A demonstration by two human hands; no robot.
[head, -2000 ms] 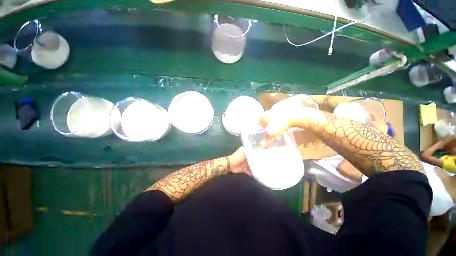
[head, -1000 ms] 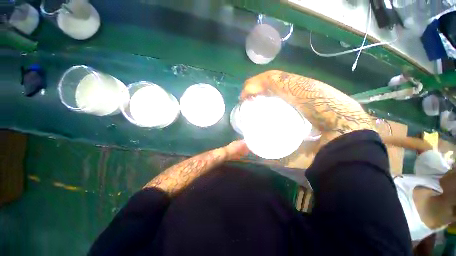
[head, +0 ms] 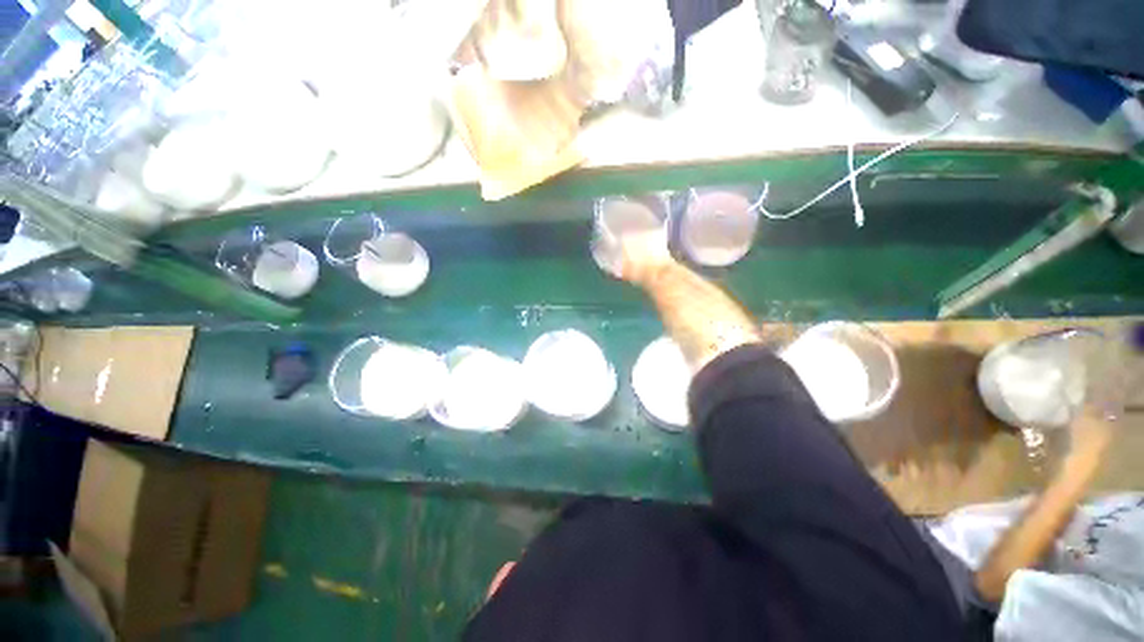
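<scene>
My right hand (head: 645, 258) reaches across the bench and is on a clear-walled vessel (head: 631, 216) on the recessed far belt; its fingers blur into the bright vessel. Another vessel (head: 719, 227) stands just right of it. My left hand (head: 502, 578) shows only as a small patch of skin beside my dark clothing, mostly hidden. Clear-walled white vessels (head: 568, 375) stand in a row along the near bench, one (head: 661, 383) partly covered by my right sleeve and one (head: 838, 371) at the cardboard sheet.
Two smaller vessels (head: 393, 265) stand farther left on the belt. A dark cloth or pouch (head: 291, 370) lies on the bench. An open carton (head: 176, 539) is at lower left. Another person's arm (head: 1044, 508) reaches to a vessel (head: 1034, 380) at right. A white cord (head: 858, 188) hangs at the shelf edge.
My right hand has moved from in front of me to the far belt, where the vessel now stands beside another. My left hand has drawn back towards my body. The view has shifted.
</scene>
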